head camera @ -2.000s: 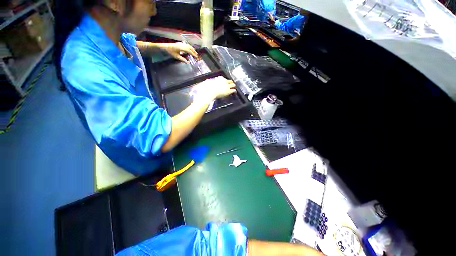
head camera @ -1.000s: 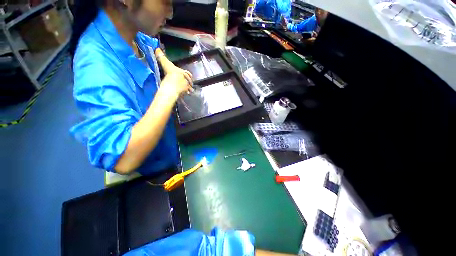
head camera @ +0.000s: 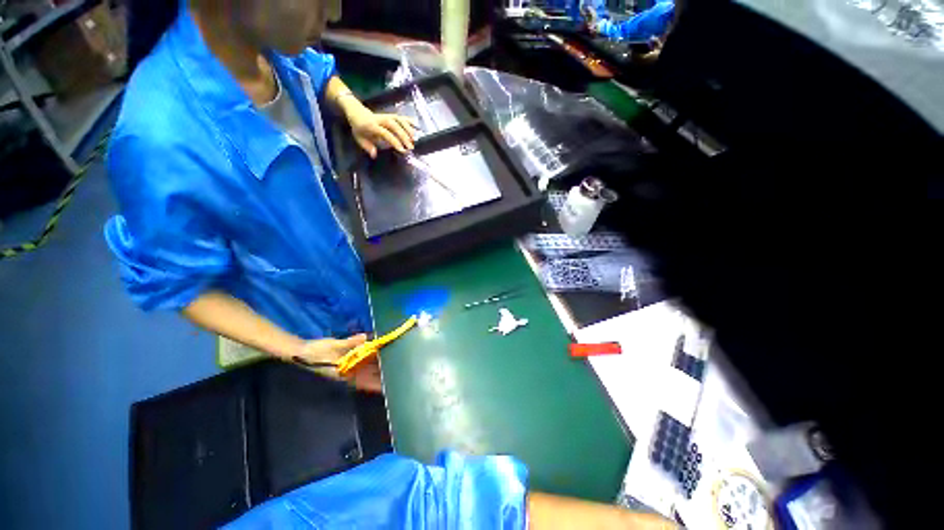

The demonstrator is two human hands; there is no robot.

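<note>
Neither of my hands is in view. My blue sleeve and bare forearm cross the bottom edge, and the hand beyond is cut off. Before me is the green mat [head camera: 487, 414]. On it lie a small white star-shaped piece [head camera: 507, 322] and thin dark tweezers [head camera: 491, 300]. A red bar [head camera: 594, 350] lies at the edge of the white paper [head camera: 621, 391]. An orange-yellow tool [head camera: 375, 349] is at the mat's left edge, by a coworker's hand [head camera: 336, 352].
The coworker's other hand rests at a two-pocket foam tray [head camera: 455, 230] with shiny panels. Another black tray [head camera: 197, 455] is at lower left. Sheets of black dots [head camera: 678, 445], a small bottle [head camera: 583, 209] and a dark shelf [head camera: 797, 280] are on the right.
The coworker's one hand has moved down to the orange-yellow tool, and the other rests at the foam tray's panels. The view has shifted slightly.
</note>
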